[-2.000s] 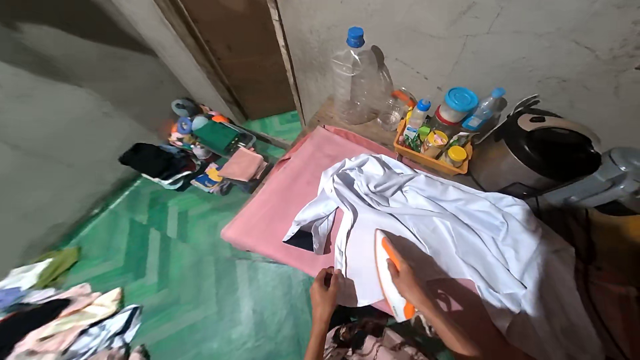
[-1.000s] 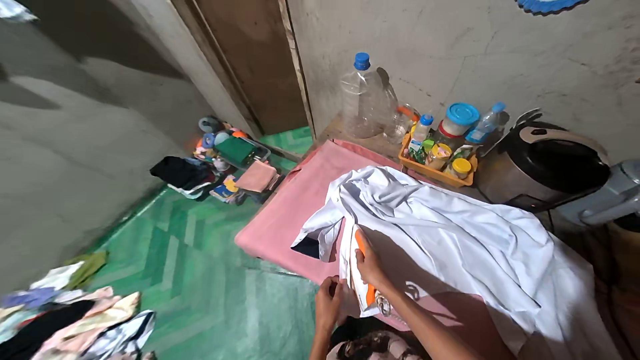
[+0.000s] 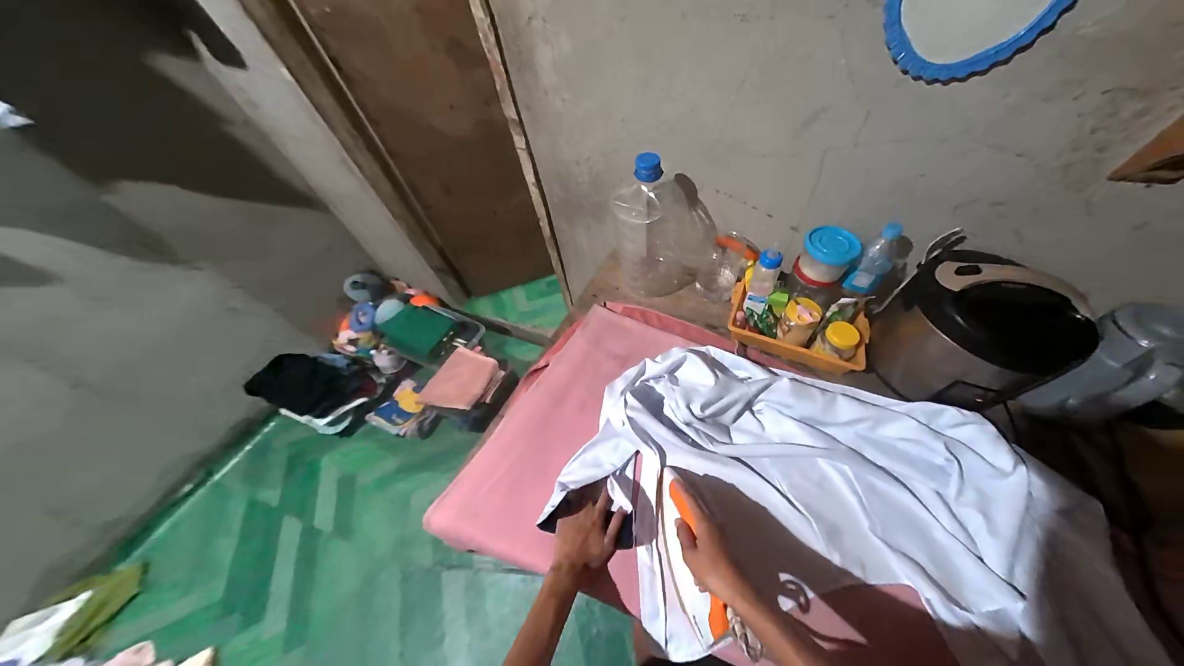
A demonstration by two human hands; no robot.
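A white garment (image 3: 814, 444) lies in folds over a table padded with pink cloth (image 3: 546, 435). My right hand (image 3: 710, 553) is closed round the orange handle of a white-and-orange clothes iron (image 3: 680, 592), which rests on a long strip of the garment near the front edge. Just left of the iron, my left hand (image 3: 588, 535) lies with fingers spread at the garment's end, over a dark patch (image 3: 622, 531). Whether its fingers pinch any cloth is hard to see.
Behind the garment stand a large plastic bottle (image 3: 650, 231), an orange basket (image 3: 800, 350) of jars and bottles, and a rice cooker (image 3: 985, 324). Folded clothes (image 3: 310, 388) and a green container (image 3: 416, 331) sit on the green floor (image 3: 370, 546) at left. More clothes lie lower left.
My left hand has moved from the front edge of the strip up to the garment's end with the dark patch. The iron, tilted and further right two seconds ago, now lies along the strip.
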